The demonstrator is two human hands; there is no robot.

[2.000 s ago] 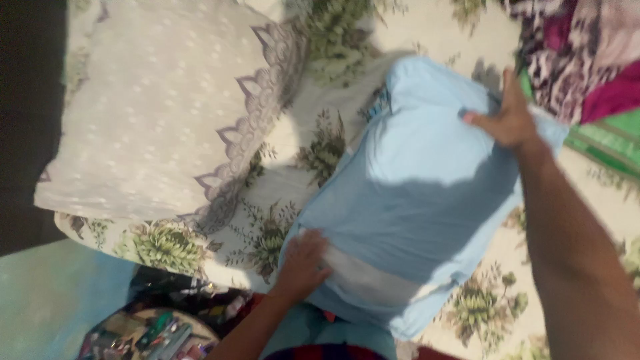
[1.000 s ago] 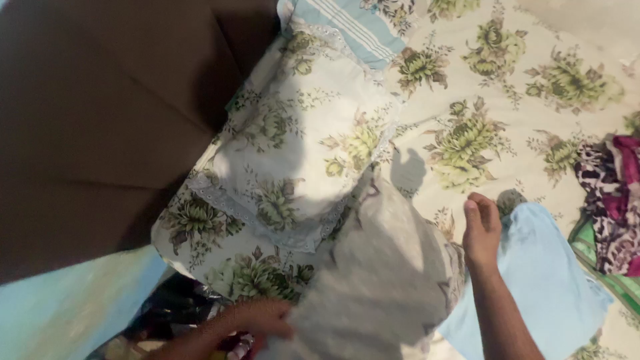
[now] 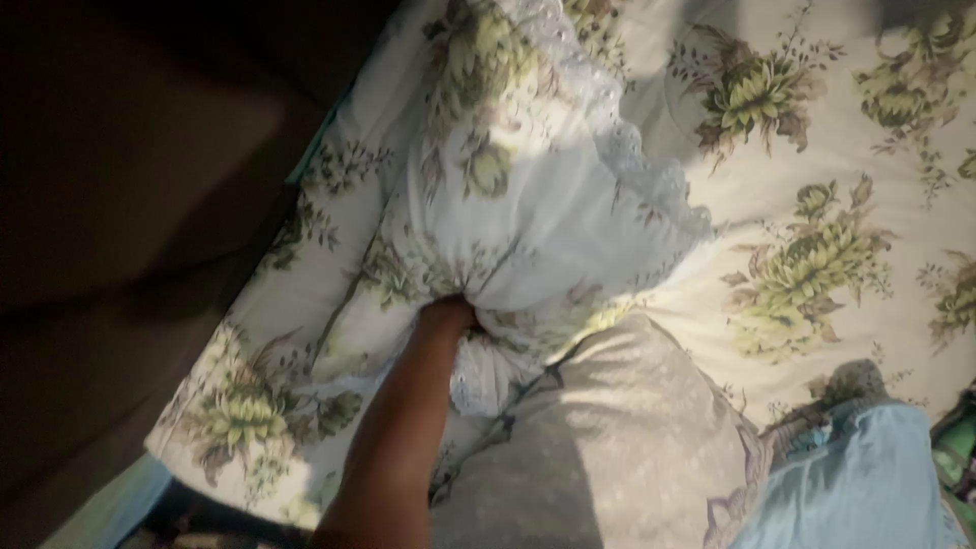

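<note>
My left hand (image 3: 451, 311) is pressed into the middle of a white floral pillow (image 3: 549, 206) with an eyelet lace trim. The pillowcase bunches in folds around the hand, and my fingers are hidden in the cloth. The forearm comes up from the bottom edge. A beige-grey pillow (image 3: 587, 435) with a scalloped pattern lies just to the right of the arm, against the floral pillow's lower edge. Beyond it at the lower right is a light blue pillow (image 3: 846, 473). My right hand does not show.
A cream bedsheet with green flowers (image 3: 801, 305) covers the bed. A dark brown surface (image 3: 137, 191) runs along the bed's left side. Green fabric (image 3: 957, 438) lies at the far right edge. Below the bed's lower left corner are dark, unclear items.
My left hand has moved from the grey pillow's side onto the floral pillow, which is now bunched. My right hand has left the view. The grey pillow was at the far left two seconds ago.
</note>
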